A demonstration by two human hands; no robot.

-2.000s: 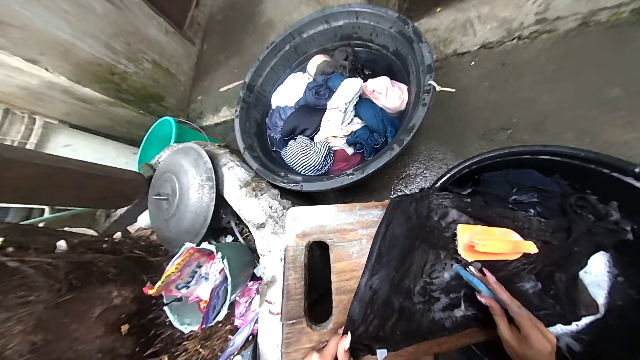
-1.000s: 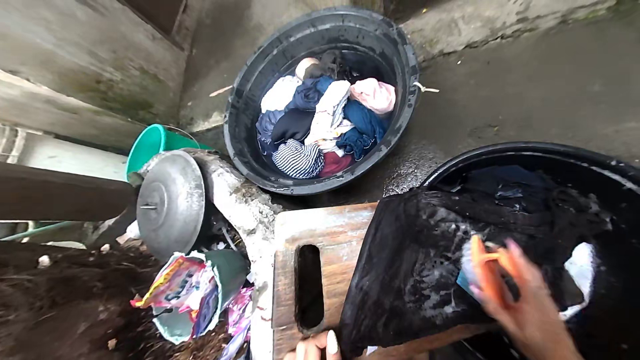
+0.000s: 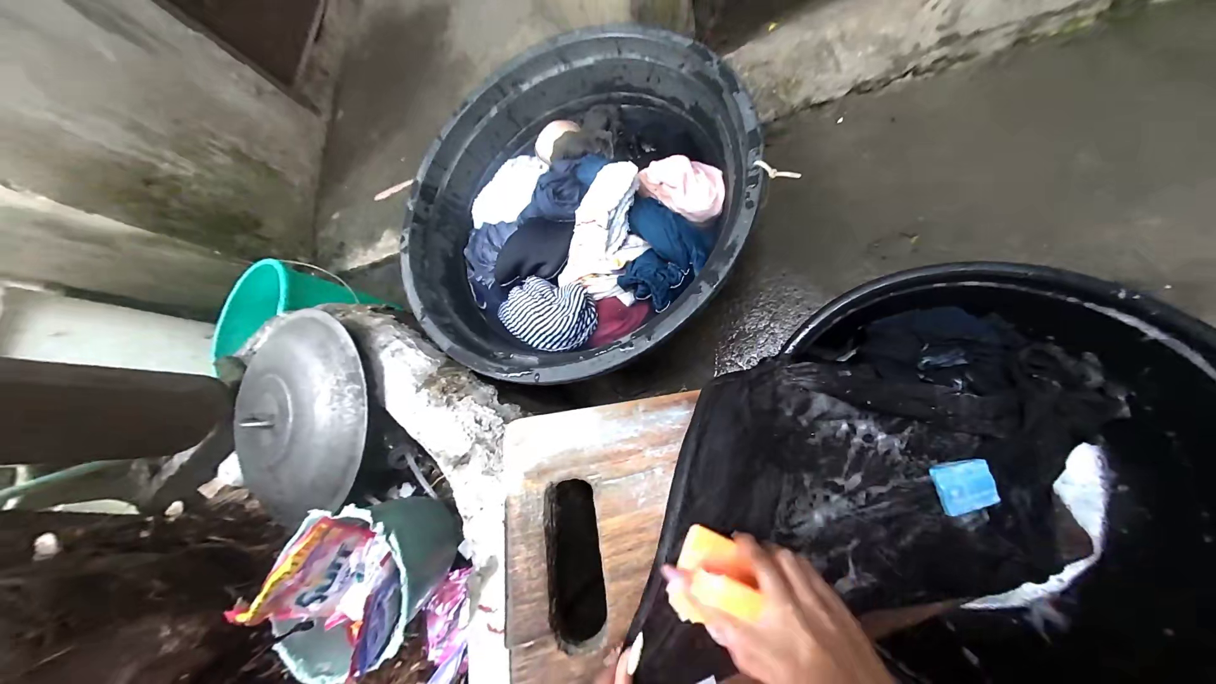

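Observation:
A wet black garment [image 3: 750, 465] with soap suds lies over a wooden washboard [image 3: 622, 475] that leans into a black basin [image 3: 1007, 275]. My right hand [image 3: 807, 617] grips an orange scrub brush [image 3: 717, 579] on the cloth near its left edge. At the bottom edge, the fingertips of my left hand [image 3: 627, 665] hold the garment's edge against the board; the rest of that hand is out of view. A blue bar of soap [image 3: 964, 486] rests on the garment to the right of the brush.
A second black basin [image 3: 423, 237] holds assorted clothes [image 3: 598, 228] at the top centre. To the left are a green bucket [image 3: 249, 309], a metal pot lid [image 3: 302, 418] and a tipped container [image 3: 423, 541] with plastic wrappers [image 3: 328, 579]. A concrete ledge [image 3: 437, 418] borders the board.
My right hand has let go of the blue soap, taken up the orange brush and moved left with it. The soap now lies on the cloth.

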